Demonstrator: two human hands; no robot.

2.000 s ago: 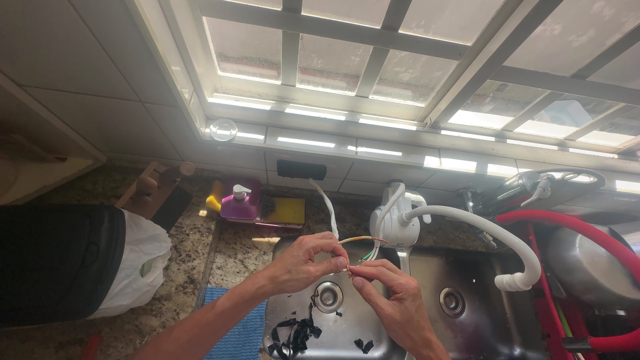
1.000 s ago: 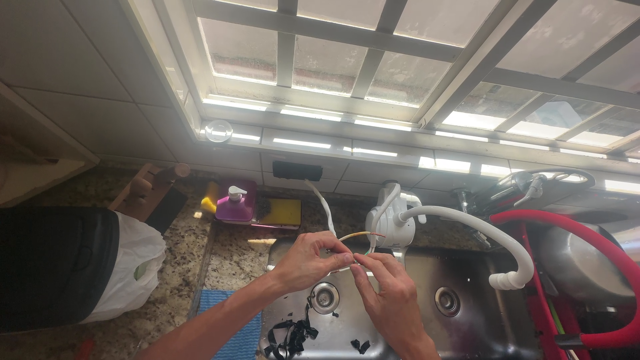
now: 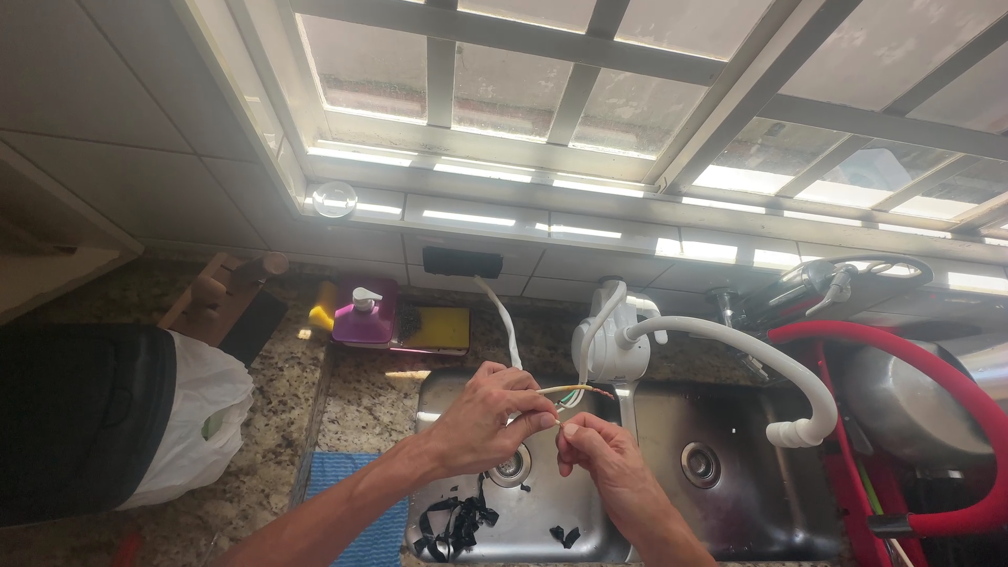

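Observation:
Over the left basin of a steel double sink [image 3: 551, 504], my left hand [image 3: 496, 413] pinches electrical wires between thumb and fingers. One yellowish wire [image 3: 579, 388] sticks out to the right with its copper strands bare. My right hand [image 3: 602, 453] pinches the tip of another wire, touching my left fingertips. A white cable [image 3: 504, 319] runs from a dark wall opening [image 3: 462, 262] down to my left hand. Green and white wires [image 3: 568, 399] lead up toward a white electric faucet [image 3: 618, 339] with a curved spout. Black tape scraps [image 3: 461, 520] lie in the basin.
A purple soap dispenser [image 3: 365, 315] and a yellow sponge [image 3: 445, 328] stand behind the sink. A blue cloth [image 3: 358, 480] lies left of it. At the right is a red dish rack [image 3: 976, 409] with a metal pot [image 3: 906, 394]. A black bin [image 3: 79, 425] with a white bag occupies the left.

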